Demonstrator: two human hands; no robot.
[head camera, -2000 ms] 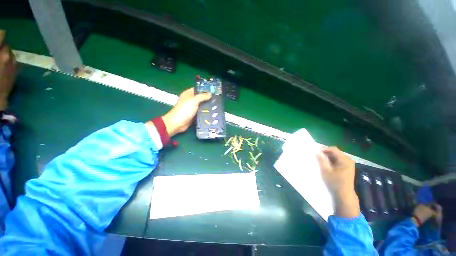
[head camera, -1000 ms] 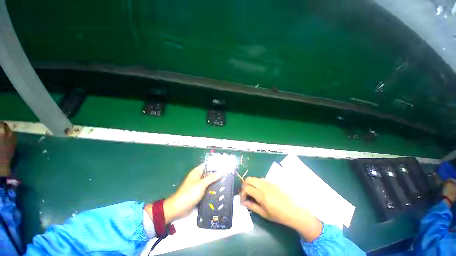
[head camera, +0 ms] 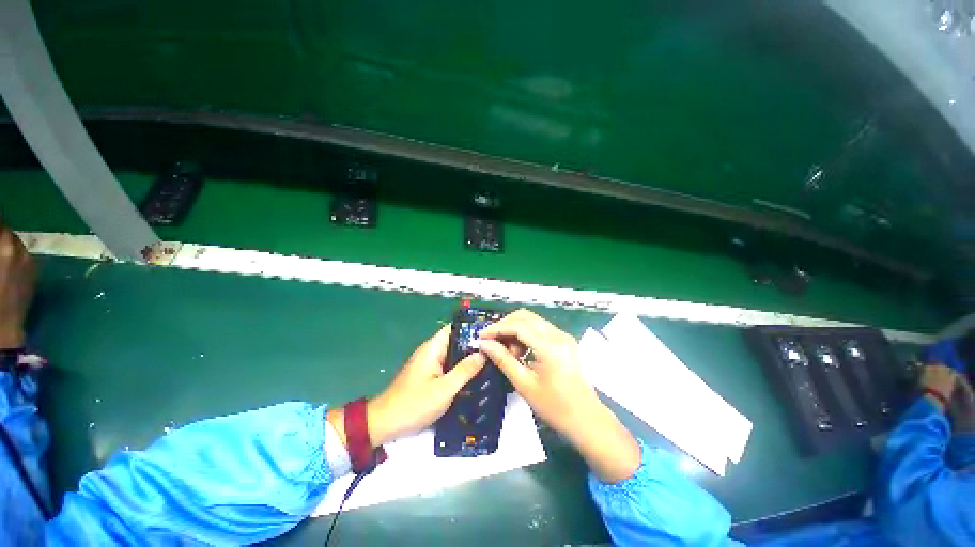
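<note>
The black phone unit (head camera: 470,417) stands near upright in view over the white sheet (head camera: 406,478), its blue-silver board end away from me. My left hand (head camera: 412,393) holds it by its left side, thumb across the upper part. My right hand (head camera: 542,374) is over the board end, thumb and fingertips together on the main board (head camera: 473,332). Whether a small part is between those fingertips is hidden. A dark red strap (head camera: 358,435) with a thin black cord is on my left wrist.
Slanted white sheets (head camera: 668,397) lie at right. Beyond them is a black phone tray (head camera: 823,390) beside a neighbour's hand and blue sleeve. Several black phones, one here (head camera: 483,227), lie on the green belt behind the whitish edge strip (head camera: 321,269). Another person's hand is at far left.
My right hand has moved from beside the phone onto its board end. The bright glare on the board is gone. Earlier, my right hand was at the slanted white sheets.
</note>
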